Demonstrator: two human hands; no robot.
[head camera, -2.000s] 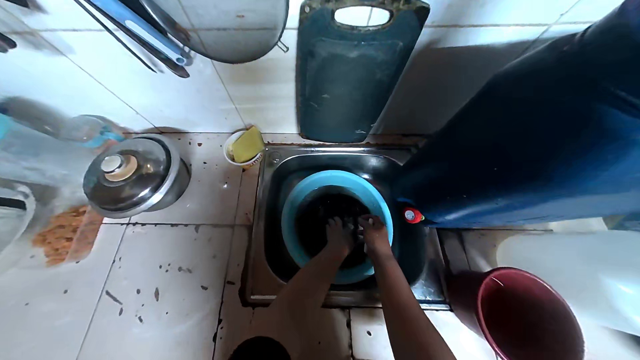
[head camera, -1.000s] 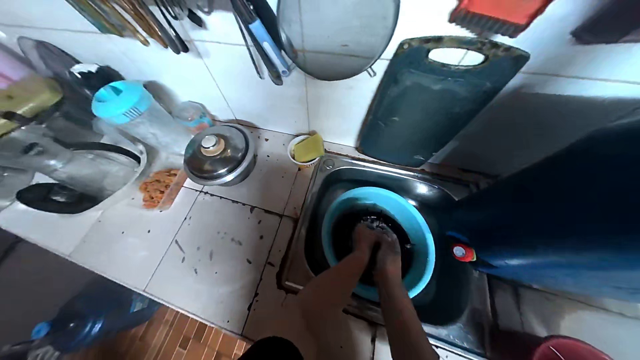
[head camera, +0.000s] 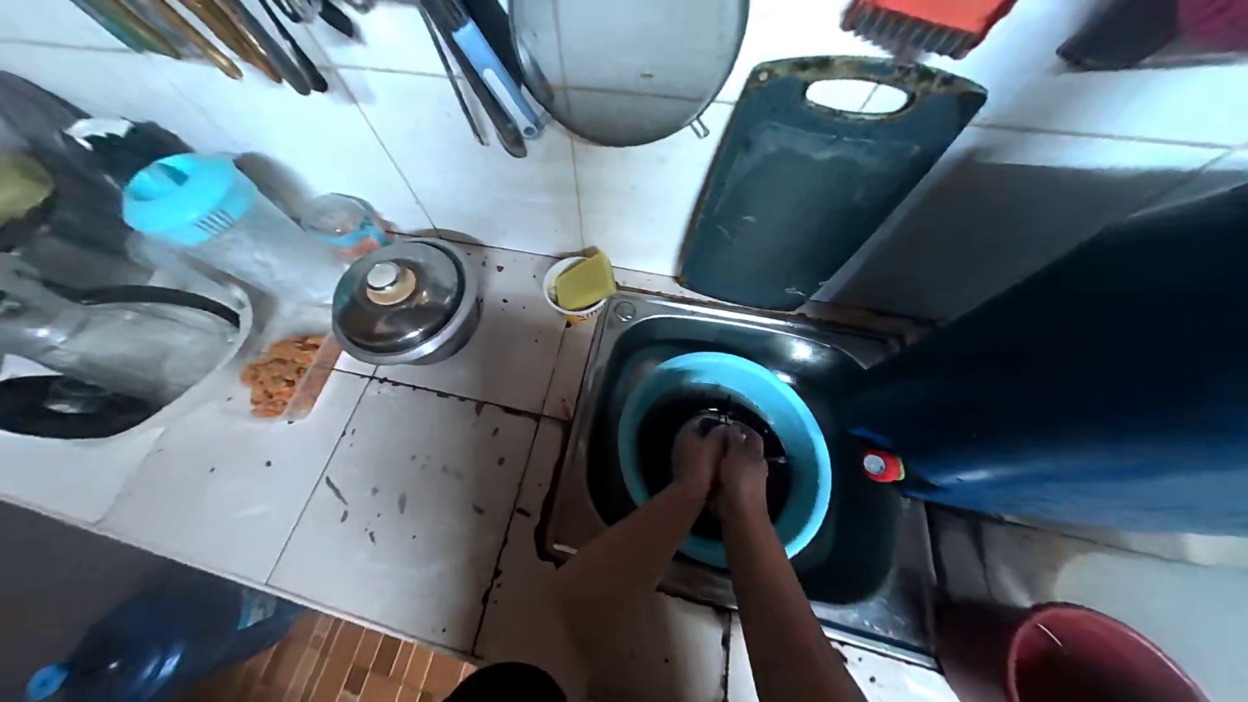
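Observation:
A light-blue plastic basin (head camera: 807, 468) stands in a stainless steel sink (head camera: 877, 585). Its inside looks dark, and the contents cannot be made out. My left hand (head camera: 698, 453) and my right hand (head camera: 743, 463) are down inside it, side by side and touching, with wet-looking fingers. Whether either one holds something is hidden by the hands and the dark inside. Behind the sink's left corner a yellow-green sponge (head camera: 585, 282) rests on a small white cup (head camera: 558, 276). A dark green cutting board (head camera: 809, 185) leans on the tiled wall behind the sink.
A large blue barrel (head camera: 1092, 390) with a red-ringed fitting (head camera: 882, 466) rises at the right, above a dark red bucket (head camera: 1092, 653). Left on the tiled counter are a lidded metal pot (head camera: 405, 302), a container of orange-brown food (head camera: 283, 375) and a blue-lidded pitcher (head camera: 195, 205). Utensils and a strainer (head camera: 634, 68) hang above.
The view has swung left. My hands were slightly apart in the basin two seconds ago; they are together now and in the frame from one second ago.

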